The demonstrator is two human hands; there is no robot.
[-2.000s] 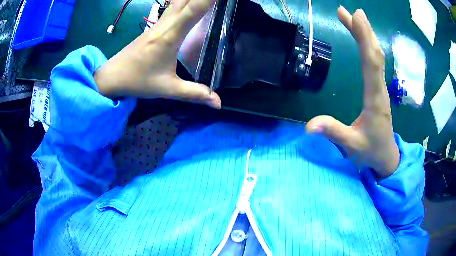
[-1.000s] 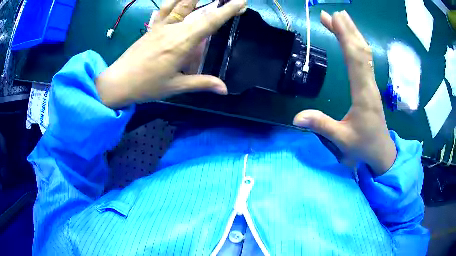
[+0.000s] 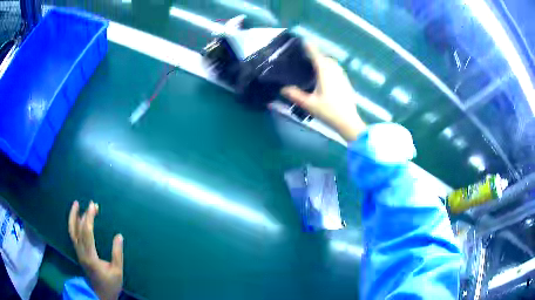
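The black projector housing [image 3: 273,70], blurred, is at the upper middle over the white dividing strip, with a pale silvery panel [image 3: 255,40] on its upper left side. My right hand [image 3: 325,94] grips the housing's right end, thumb toward the near side and fingers behind it. My left hand [image 3: 97,252] is low at the left, away from the housing, empty with its fingers apart. Thin wires with a small pale connector [image 3: 139,111] trail from the housing's left. Whether the housing touches the bench cannot be told.
A large blue bin [image 3: 53,82] stands at the left. A shiny grey-blue plate or bag [image 3: 315,198] lies on the green bench [image 3: 193,158]. A yellow can [image 3: 476,193] is at the far right. A white printed item [image 3: 20,252] is at the lower left edge. A green line runs beyond the strip.
The view has turned and shifted forward. The housing has moved from the bench's front edge to the far strip. My right hand has taken hold of it; my left hand has moved away.
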